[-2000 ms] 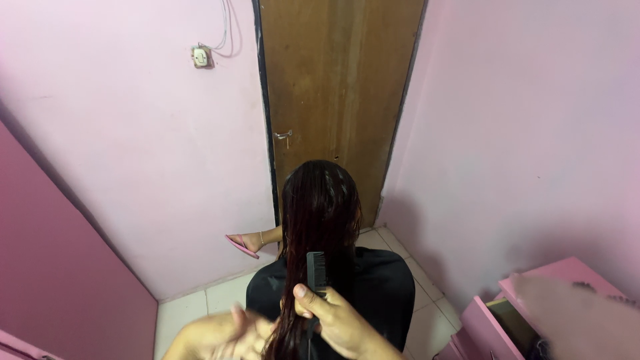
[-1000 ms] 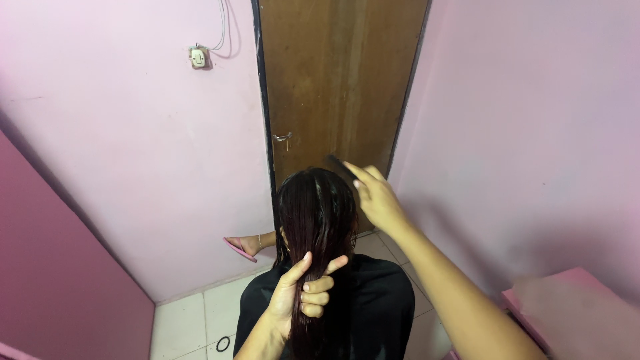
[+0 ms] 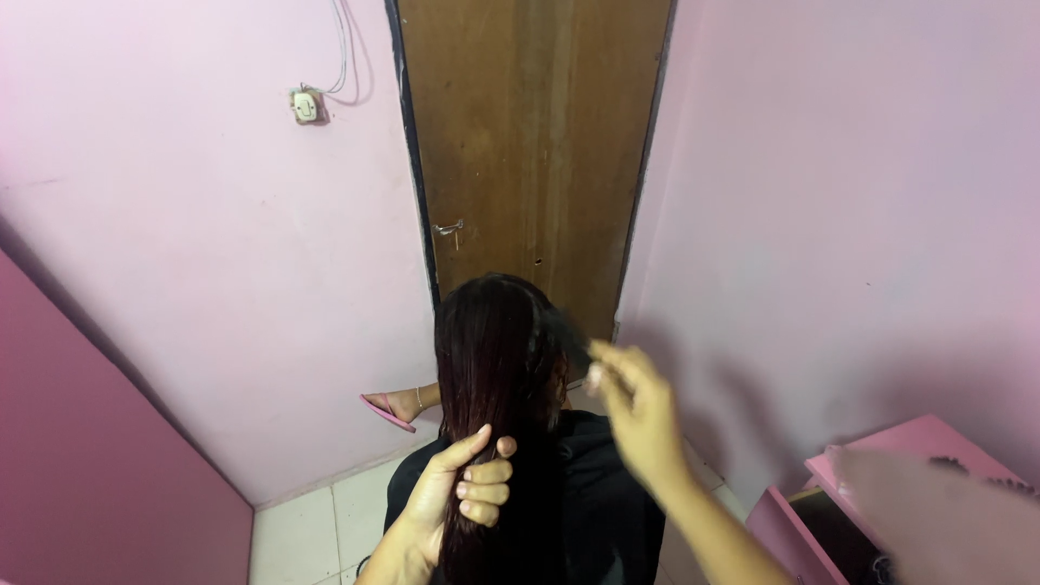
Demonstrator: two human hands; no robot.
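A person seen from behind, with long dark reddish hair (image 3: 487, 349) and a black cape or top (image 3: 609, 496), is at the lower middle. My left hand (image 3: 471, 487) is closed around a length of the hair below the head. At the right side of the head, my right hand (image 3: 638, 390) holds a dark comb (image 3: 569, 337), blurred, whose far end is against the hair. The person's foot in a pink flip-flop (image 3: 394, 410) shows to the left, with an anklet above it.
A brown wooden door (image 3: 536, 146) with a small latch stands in front, between pink walls. A switch (image 3: 306, 106) hangs on the left wall. Pink furniture with an open drawer (image 3: 800, 536) is at lower right, partly behind a blurred shape. A pink panel (image 3: 89, 455) rises at left.
The comb was low by the hair lengths two seconds ago, then above the head's right side; now it is lower, against that side. My left hand has kept its grip on the hair since one second ago.
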